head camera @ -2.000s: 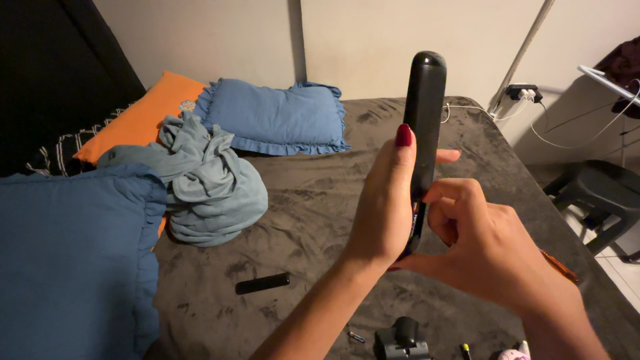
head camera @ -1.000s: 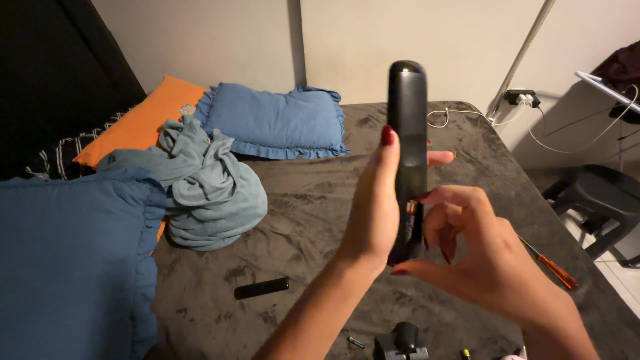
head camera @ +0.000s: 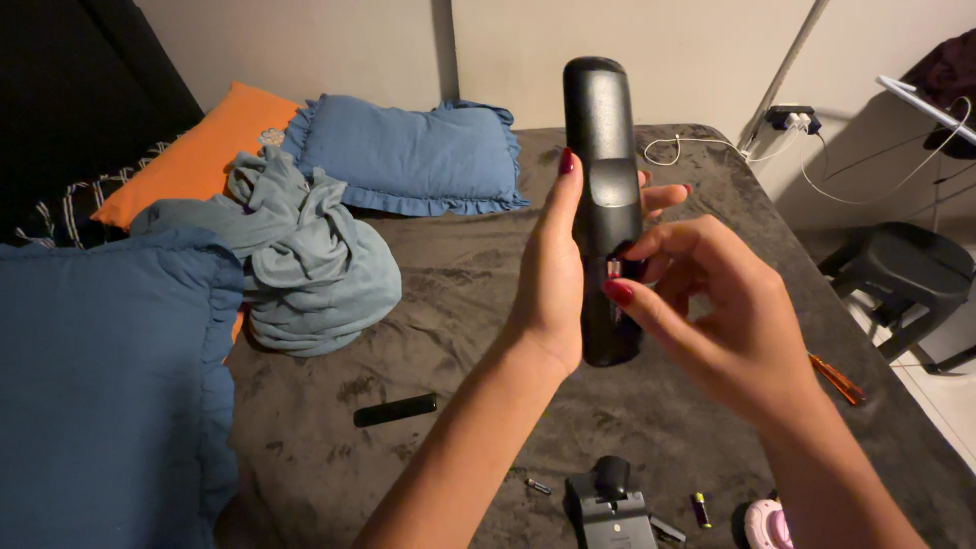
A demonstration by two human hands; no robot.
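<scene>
A black remote control point(head camera: 606, 183) stands nearly upright in my left hand point(head camera: 560, 282), its back toward me and its battery compartment uncovered low down. The thumb and fingers of my right hand point(head camera: 717, 305) are at that compartment, touching a small metallic piece point(head camera: 614, 267), perhaps a battery end; whether they grip it I cannot tell. Below, on the dark bedspread, lies a black cover-like strip point(head camera: 395, 410). Near the bottom edge are a small battery point(head camera: 538, 486), a yellow-green and black battery point(head camera: 701, 510) and a grey and black device point(head camera: 616, 518).
Blue pillows point(head camera: 404, 152), an orange cushion point(head camera: 206, 152) and a bunched grey-blue cloth point(head camera: 320, 267) lie at left and back. An orange-handled tool point(head camera: 837, 380) is near the bed's right edge, a pink round object point(head camera: 765, 524) at the bottom. Beyond stand a black stool point(head camera: 907, 267) and a power strip point(head camera: 793, 120).
The remote has turned from nearly edge-on so that its back and compartment face me more. My right thumb has moved up to the compartment.
</scene>
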